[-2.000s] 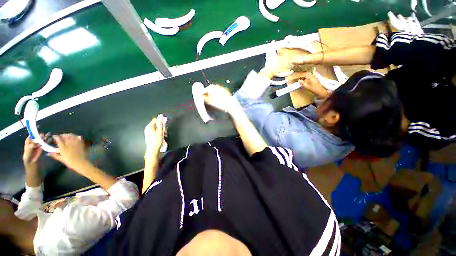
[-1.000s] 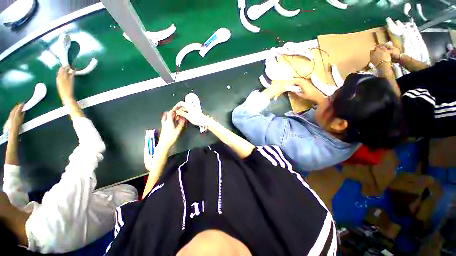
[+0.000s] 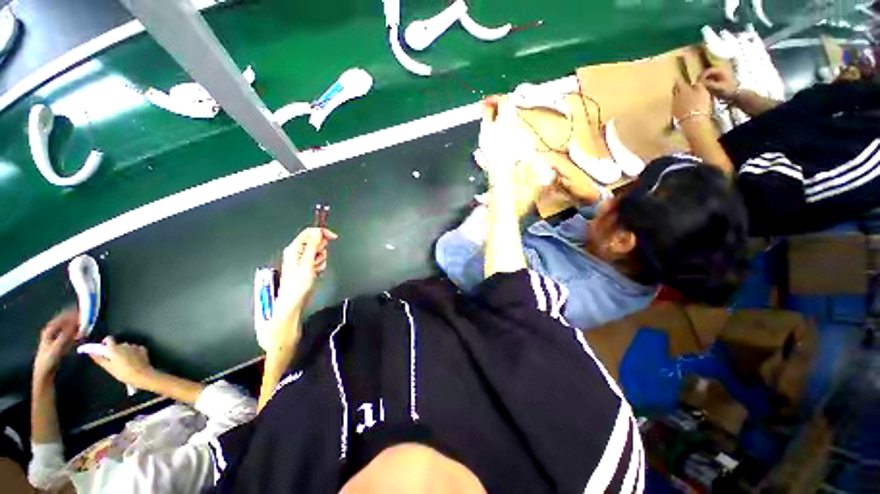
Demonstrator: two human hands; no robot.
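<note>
My left hand [image 3: 307,253] is raised over the dark bench, its fingers pinching thin dark red wires [image 3: 320,216] with small pale tips. A white housing shell [image 3: 264,294] with a blue strip lies on the bench just left of my left wrist. My right arm is stretched forward to the right, and my right hand [image 3: 502,145] is at the bench's far edge by the neighbour's parts. It is overexposed and overlaps white pieces, so its hold is unclear.
A green conveyor [image 3: 232,39] with white curved parts runs behind a pale rail [image 3: 217,188]. A slanting grey upright [image 3: 207,77] crosses it. Neighbours work on both sides. A cardboard sheet [image 3: 632,87] with white covers and wires lies at right.
My hands were together at a white piece in front of me; they are now apart. My right hand has moved right and forward. My left hand now shows the wires.
</note>
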